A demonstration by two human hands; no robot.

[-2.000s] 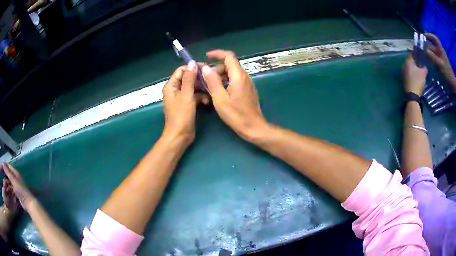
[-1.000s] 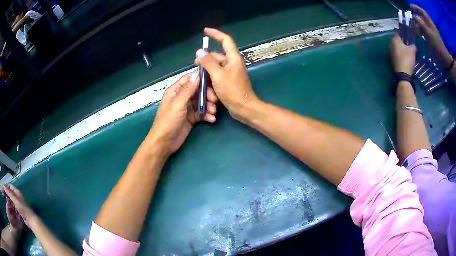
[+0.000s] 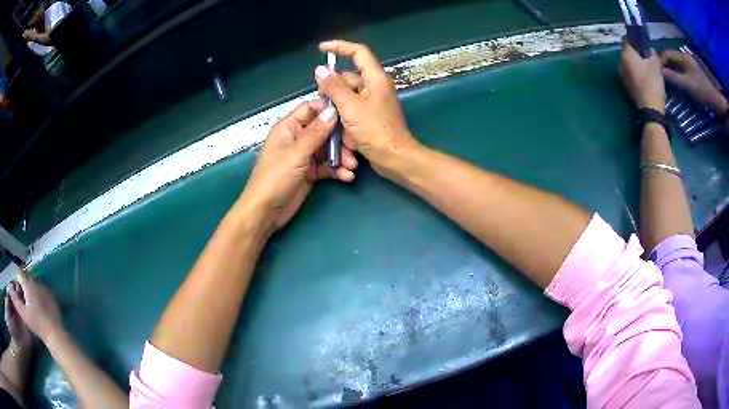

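Observation:
A slim dark pen-shaped tube (image 3: pixel 335 150) stands roughly upright between my two hands, above the bench near the rail. Its white upper end (image 3: pixel 331 61) shows above my right thumb. My left hand (image 3: pixel 294 156) is closed round the lower part, with the thumb on the front of the tube. My right hand (image 3: pixel 369 112) pinches the upper part between thumb and fingers, the forefinger bent over near the white end. The middle of the tube is partly hidden by my thumbs.
A pale chipped rail (image 3: pixel 184 153) parts the green bench top (image 3: pixel 384 264) from the dark belt. A loose tube (image 3: pixel 219 84) lies on the belt. At right a person in purple holds several tubes (image 3: pixel 637 32) beside a row (image 3: pixel 694 120). Another person's hands (image 3: pixel 32 307) are at left.
The tube was tilted up to the left two seconds ago and is now nearly upright. My right hand has moved to its upper end. The loose tube on the belt has shifted left.

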